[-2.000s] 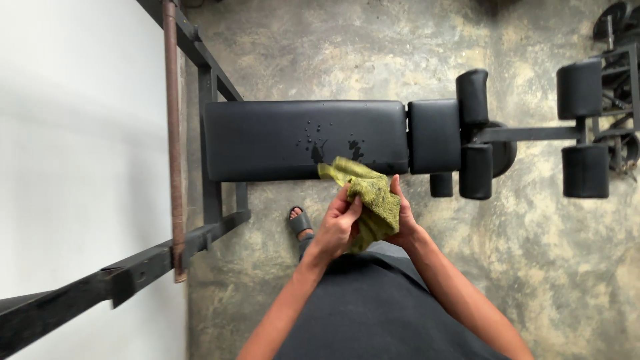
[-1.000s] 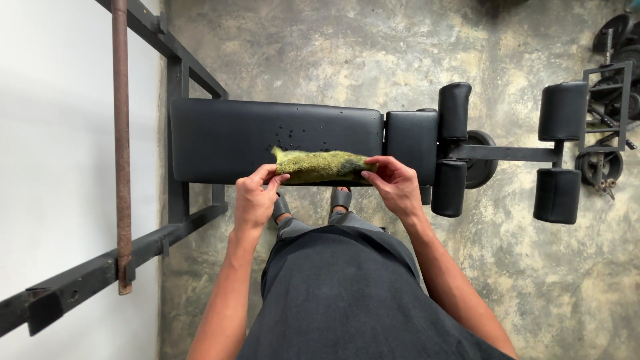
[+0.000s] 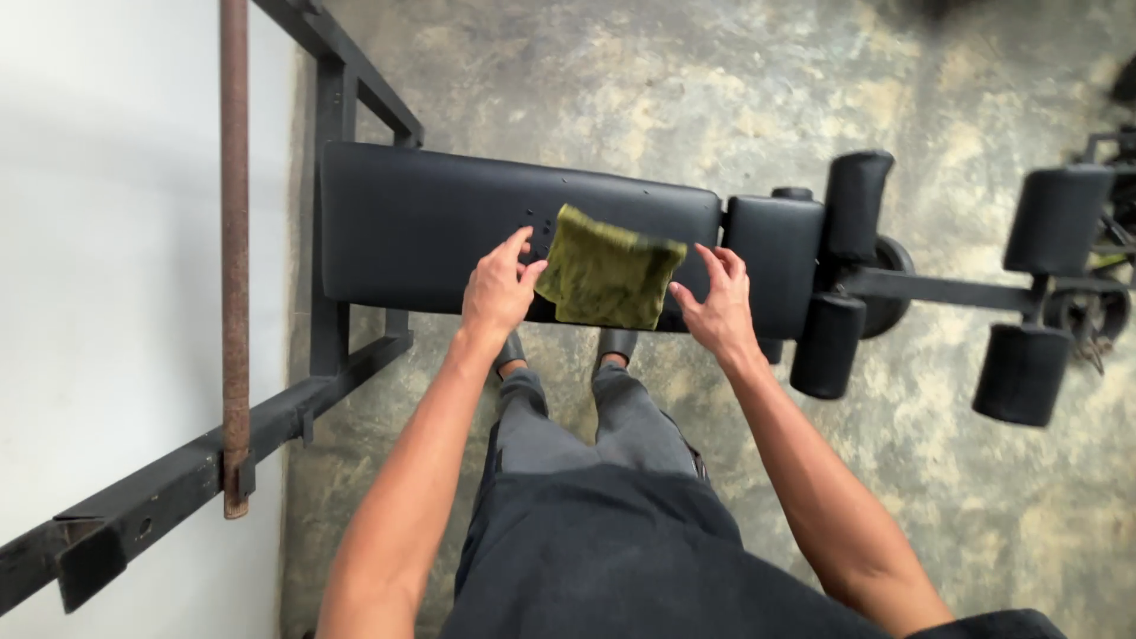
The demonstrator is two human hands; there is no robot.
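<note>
A green cloth (image 3: 612,271) lies spread, slightly blurred, over the near edge of the black padded weight bench (image 3: 408,226). My left hand (image 3: 506,284) is just left of the cloth, fingers apart and holding nothing. At the cloth's right side is my right hand (image 3: 717,297), its thumb and fingers spread around a gap, with nothing held. Several dark drops of liquid show on the bench pad beside the cloth's left edge.
A rusty metal bar (image 3: 235,266) rests on the black steel frame (image 3: 328,390) at left. Right of the bench pad are a smaller seat pad (image 3: 772,257), foam rollers (image 3: 827,346) and a weight plate (image 3: 890,286). My feet are beneath the bench's near edge.
The cloth, held folded between both hands a second ago, is now out of them and spread wider over the bench. Both hands have opened.
</note>
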